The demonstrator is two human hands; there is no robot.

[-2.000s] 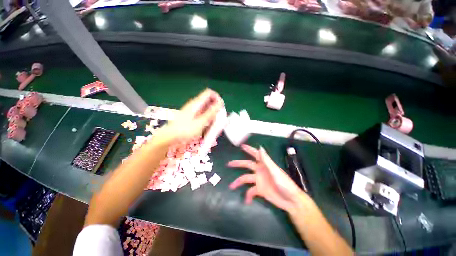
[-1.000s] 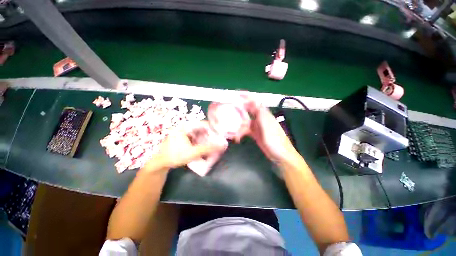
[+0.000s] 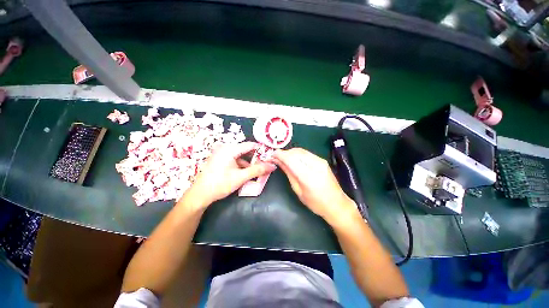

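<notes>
A pink handheld fan body (image 3: 276, 130) lies in front of me, its round slotted head away from me and its handle pointing toward me. My left hand (image 3: 224, 171) holds the fan's handle from the left. My right hand (image 3: 306, 175) has its fingertips on the fan at the neck, just below the head; whether they hold a small part is hidden. A large loose pile of small pale-pink plastic parts (image 3: 174, 155) lies left of my hands. The black electric screwdriver (image 3: 349, 174) lies right of my right hand.
A black and silver screw feeder (image 3: 452, 157) stands at the right, with green circuit boards (image 3: 521, 175) beyond it. A tray of small dark parts (image 3: 78, 153) is at the left. More pink fan bodies (image 3: 356, 80) lie on the green belt behind a pale rail. A grey post (image 3: 84, 48) slants in at upper left.
The fan, blurred between my hands a second ago, now lies steady with its slotted head showing. My right hand has come down to the fan's neck. The screwdriver is now fully uncovered.
</notes>
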